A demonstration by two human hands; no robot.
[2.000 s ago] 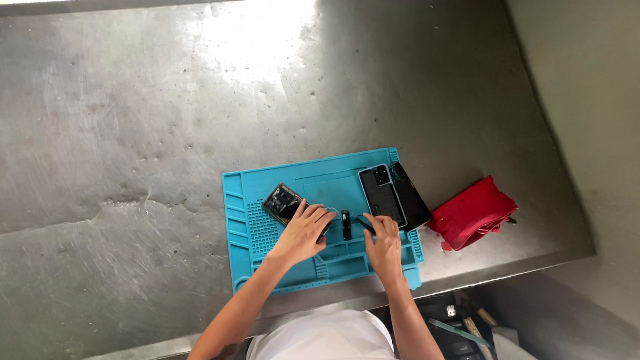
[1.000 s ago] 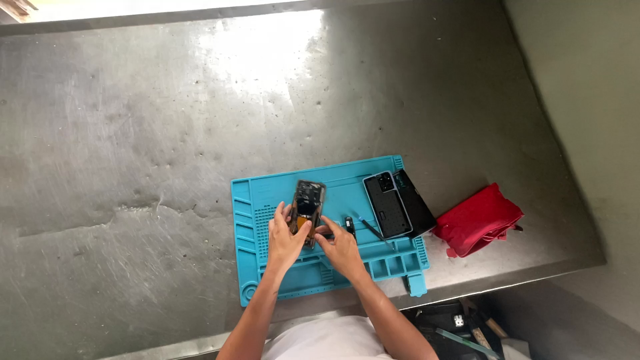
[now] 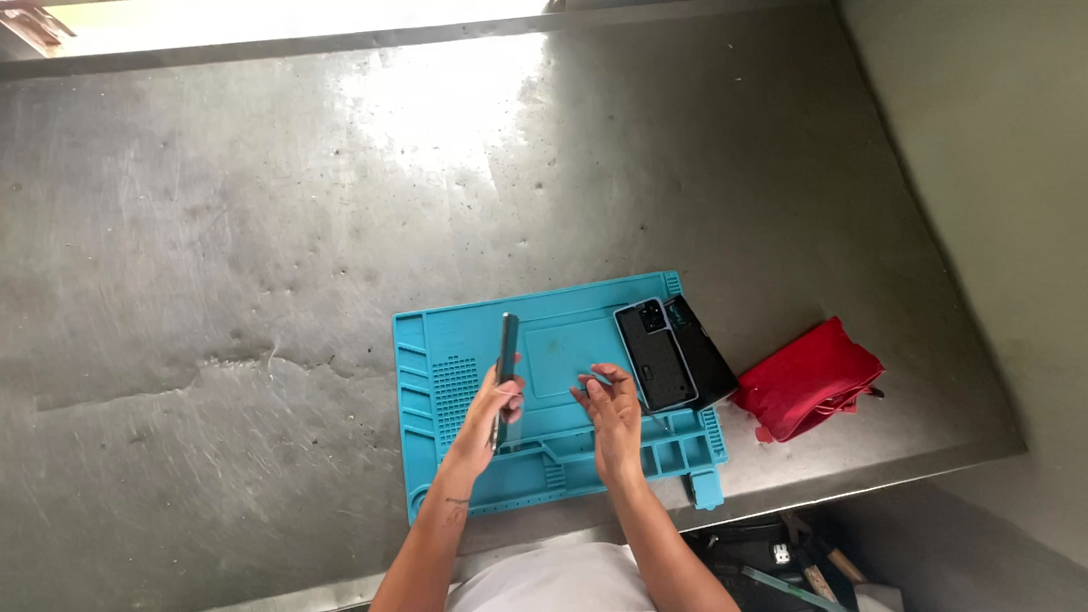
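My left hand [image 3: 493, 408] grips a smartphone [image 3: 507, 348] and holds it edge-on above the left half of a blue silicone repair mat [image 3: 561, 297]. The phone's faces are turned out of sight. My right hand [image 3: 610, 412] is raised over the mat's compartments, palm turned up and fingers curled apart; whether something small sits at its fingertips is hard to tell. A thin dark tool [image 3: 654, 416] lies partly hidden just right of that hand. Beside it a phone back cover with a camera cutout [image 3: 654, 353] leans on a black box [image 3: 701, 353].
A red fabric pouch [image 3: 807, 378] lies on the metal table [image 3: 255, 255] right of the mat. The table's front edge runs close below the mat. Under it, at the lower right, are tools with wooden handles [image 3: 816, 582] and dark items. A wall borders the right side.
The phone has been tipped from face-up to edge-on in my left hand. My right hand, at the phone a second ago, has moved away to the right.
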